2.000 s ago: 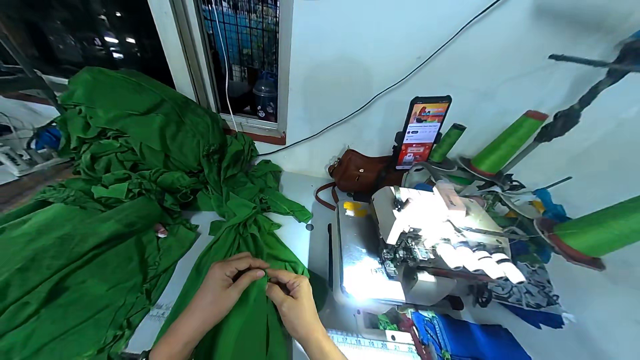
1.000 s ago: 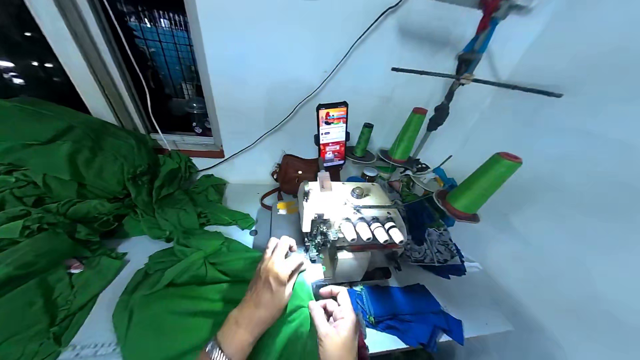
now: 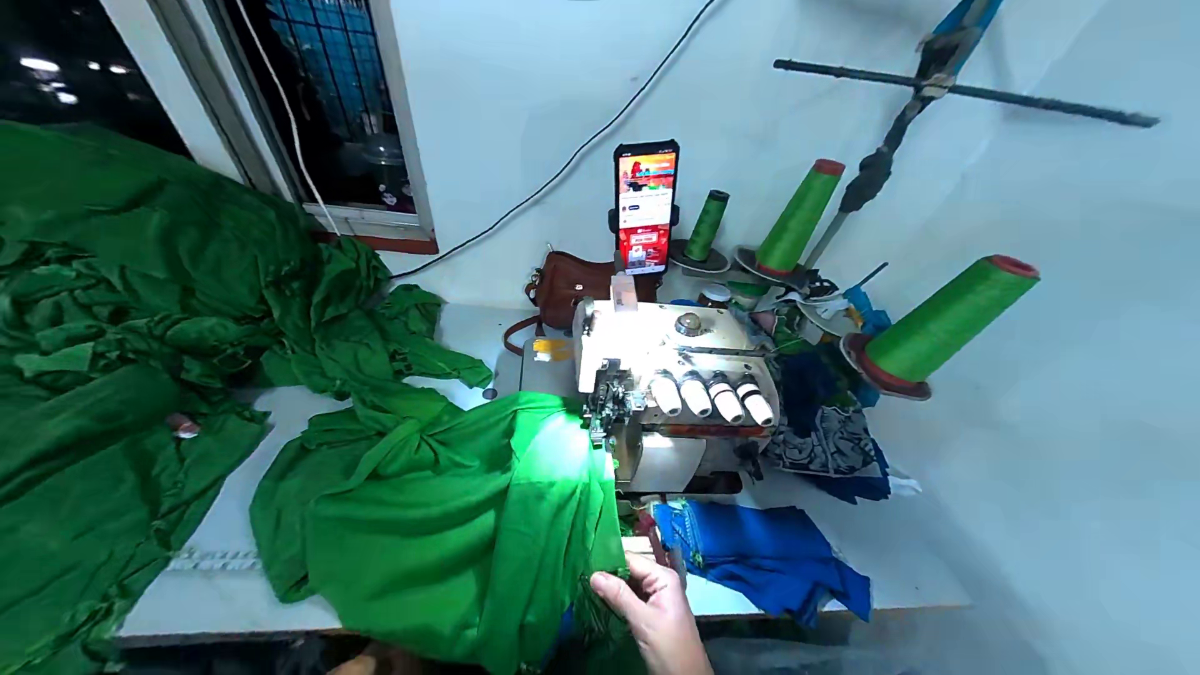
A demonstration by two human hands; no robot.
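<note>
Green fabric (image 3: 441, 525) lies over the white table, its right edge running under the needle area of a white overlock sewing machine (image 3: 675, 356). My right hand (image 3: 652, 609) pinches the fabric's edge between thumb and fingers, just below and in front of the machine. A small part of my left hand (image 3: 375, 659) shows at the bottom edge, below the table's front; most of it is hidden under the fabric, and its fingers cannot be seen. The machine's lamp lights the fabric beside the presser foot.
A large heap of green fabric (image 3: 103, 375) fills the left. Blue fabric (image 3: 769, 558) lies right of my right hand. Green thread cones (image 3: 952, 323) stand behind the machine, near a phone (image 3: 645, 208) in a holder and a brown leather bag (image 3: 581, 286).
My left hand has moved from beside the machine's needle area down to the bottom edge. The green fabric, held between both hands two seconds ago, now reaches the machine.
</note>
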